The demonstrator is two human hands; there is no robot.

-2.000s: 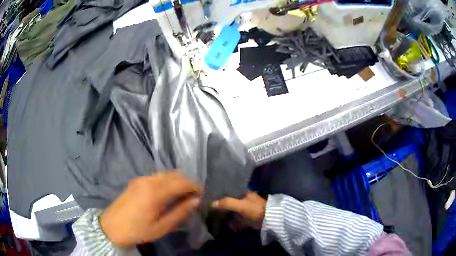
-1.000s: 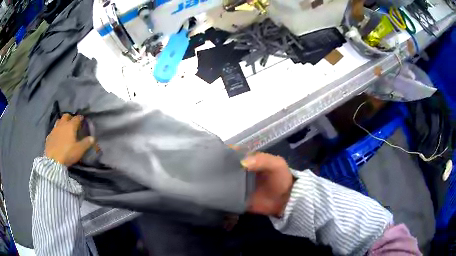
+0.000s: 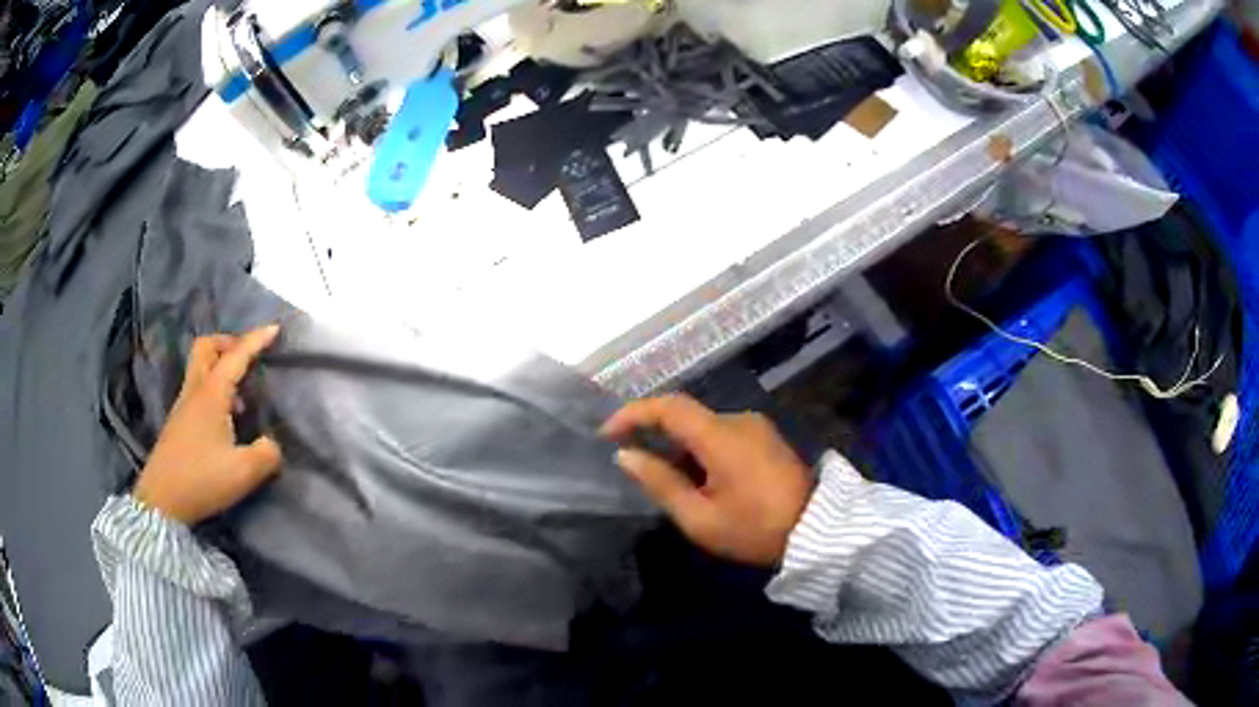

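Observation:
A dark grey garment piece (image 3: 428, 470) with a shinier, paler face lies over the table's front edge, with more grey cloth at the far left. My left hand (image 3: 207, 442) rests on its left part, thumb and fingers apart. My right hand (image 3: 725, 477) has its thumb and index finger close together at the cloth's right edge, pinching it; the fingertips are slightly blurred. The cloth between my hands is fairly flat, with soft folds. The needle area (image 3: 325, 138) of the white sewing machine is behind, away from the cloth in my hands.
A blue plate (image 3: 414, 138) hangs beside the needle. Black labels (image 3: 597, 194) and a pile of grey strips (image 3: 677, 83) lie on the table. A ruler (image 3: 773, 283) runs along the front edge. Blue crates (image 3: 967, 373), a cream cord (image 3: 1049, 352) and a plastic bag (image 3: 1091, 187) are at right.
The cloth, bunched near the needle at first, now lies spread in front of me. My left hand has moved left, then slightly right, its fingers spreading. The view has shifted right.

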